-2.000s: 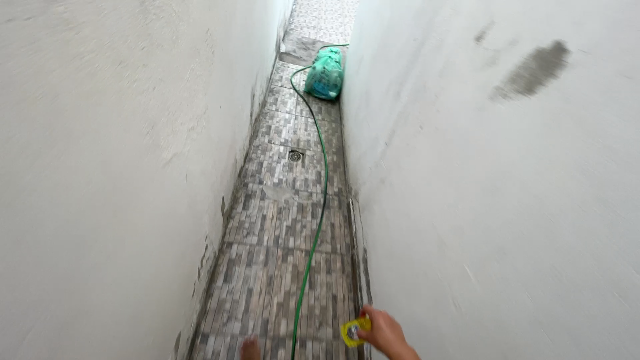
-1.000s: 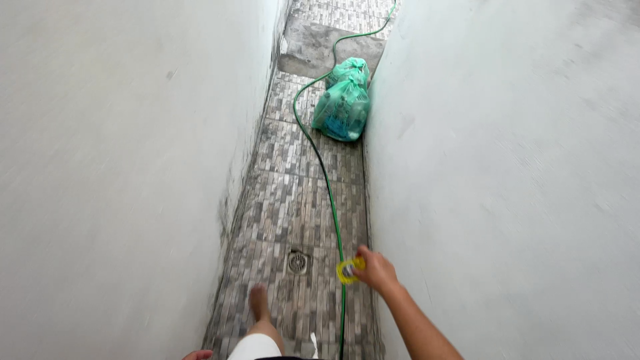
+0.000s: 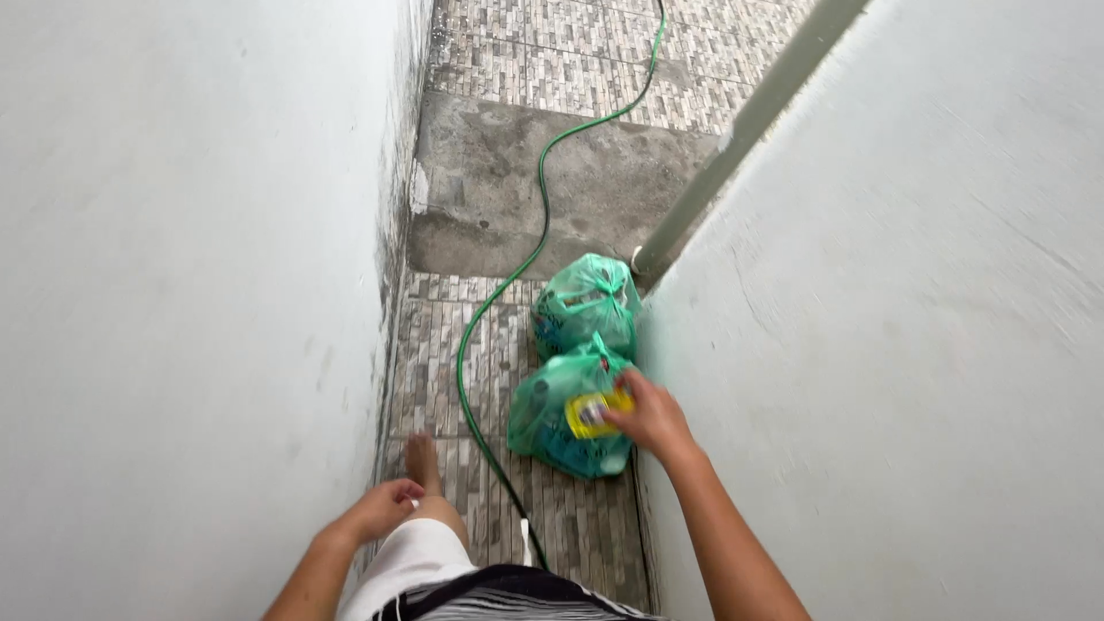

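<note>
My right hand (image 3: 651,414) grips a small yellow packet (image 3: 595,415) that bears writing, held over the nearer of two knotted green plastic bags (image 3: 561,440). The farther green bag (image 3: 582,302) stands just behind it, by the right wall; both are see-through and have mixed items inside. My left hand (image 3: 386,509) is at the lower left above my bare leg, fingers loosely curled, with nothing visible in it. A green garden hose (image 3: 464,371) runs along the floor left of the bags.
White walls (image 3: 207,259) (image 3: 906,302) close in on both sides of a narrow tiled passage. Beyond the bags lies a bare concrete strip (image 3: 483,172), then more tiles (image 3: 552,60). A grey-green pipe (image 3: 750,121) runs along the right wall's edge. My bare foot (image 3: 421,457) is on the left.
I have come forward along the passage to the bags. My right hand still holds the yellow packet, now over the nearer bag. My left hand has come further into view.
</note>
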